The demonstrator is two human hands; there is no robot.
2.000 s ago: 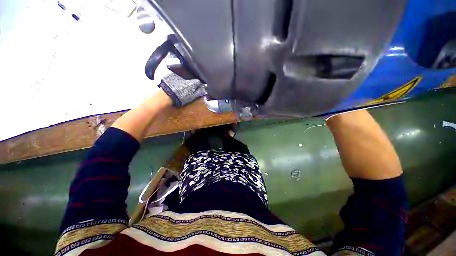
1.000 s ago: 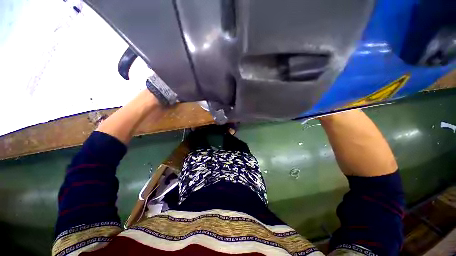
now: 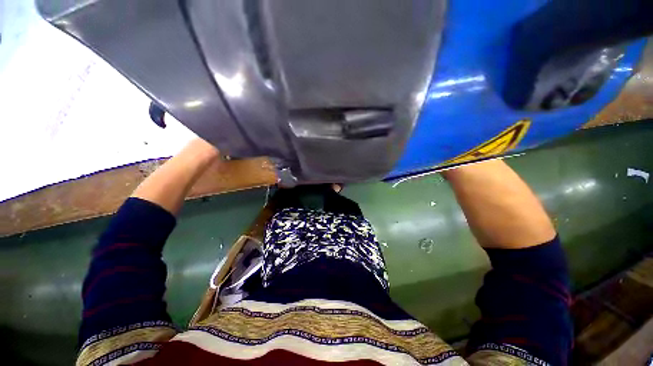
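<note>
The grey and blue motor of the cutting machine [image 3: 344,78] fills the top of the view, with a yellow warning triangle on its blue side. A small black curved part [image 3: 157,114] shows past its left edge. The white paper marker [image 3: 79,121] lies on the lay at the left. My left forearm reaches in under the motor's left part; my left hand is hidden behind it. My right forearm goes up behind the blue part; my right hand is hidden too. The knife and base plate are hidden.
The worn wooden table edge [image 3: 93,193] runs along the lay's near side. Below it is the green floor [image 3: 408,236]. An open brown carton with pale and dark scraps [image 3: 240,271] stands on the floor by my body. A white scrap [image 3: 637,174] lies on the floor at the right.
The motor has moved left across the view and covers more of the marker. My left hand's grey glove, seen before, is now hidden behind it. My right forearm has shifted slightly left.
</note>
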